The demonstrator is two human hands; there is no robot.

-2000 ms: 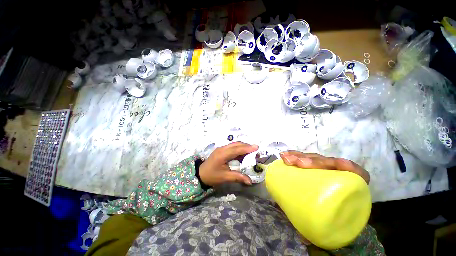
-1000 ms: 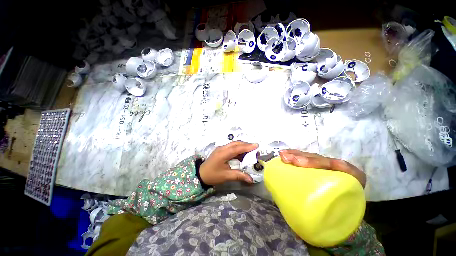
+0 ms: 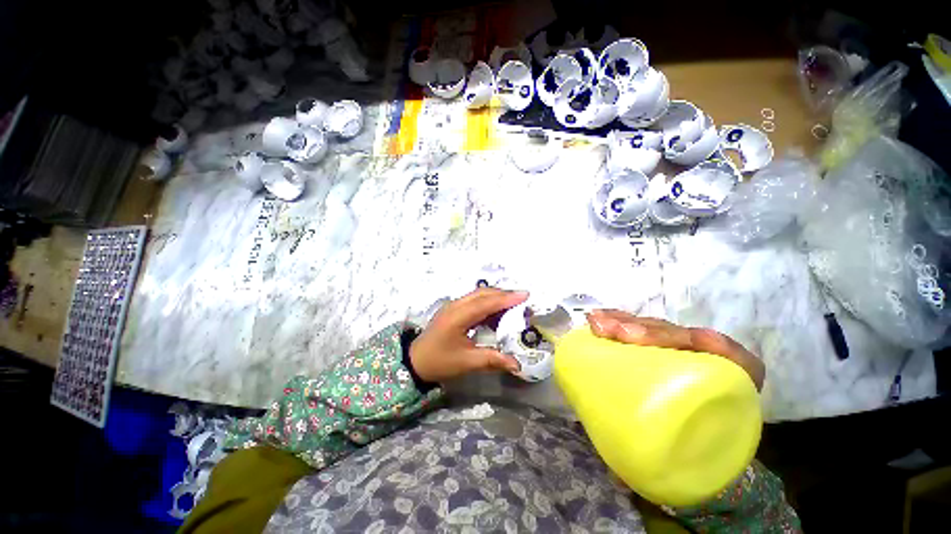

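My left hand holds a small white plastic shell between thumb and fingers, low in the middle of the head view. A dark round insert shows inside the shell. My right hand is shut on a large yellow squeeze bottle, tilted with its base toward me. Its pale nozzle points at the shell beside the insert; whether the tip touches cannot be told. More white shells lie just behind my hands, partly hidden.
White shells are grouped at back right, with others at back left. A clear plastic bag and a black-handled tool lie at right. A panel with a dotted grid is at left. White printed sheeting covers the bench.
The held shell has turned slightly, so the dark insert shows more clearly. The bottle's nozzle has drawn back a little from the insert. My left hand has shifted slightly left.
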